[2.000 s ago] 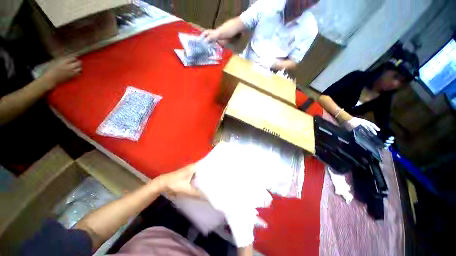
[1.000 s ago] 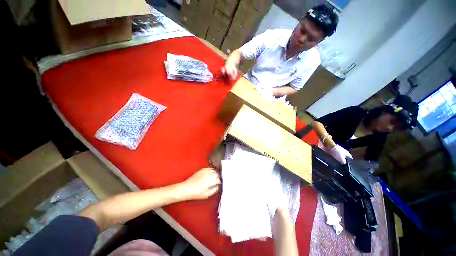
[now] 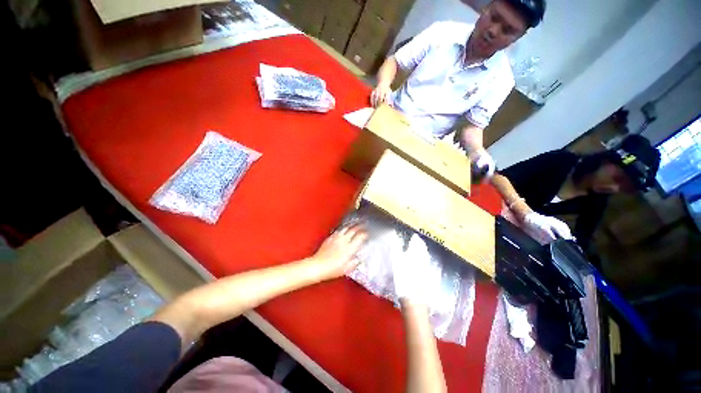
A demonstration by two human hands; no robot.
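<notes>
A tan bag supply carton [image 3: 434, 211] lies on its side on the red table, its open end towards me. Flat, whitish bubble bags [image 3: 453, 307] spill from this opening. My left hand [image 3: 340, 252], bare, lies at the left edge of the bags with its fingers apart, touching them near the opening. My right hand [image 3: 413, 269], in a white glove, is on top of the bags at the opening. It is blurred, and its grip is unclear.
A bagged unit [image 3: 206, 176] and a small pile [image 3: 296, 88] lie on the red cloth. A second carton [image 3: 419, 146] stands behind. Black units [image 3: 538, 261] are heaped right. A floor carton [image 3: 146, 261] is lower left. Two people sit across.
The white bag stack has moved from in front of the carton towards its opening. Both my hands have moved up with it. The person in white now has a gloved hand near the second carton's right end.
</notes>
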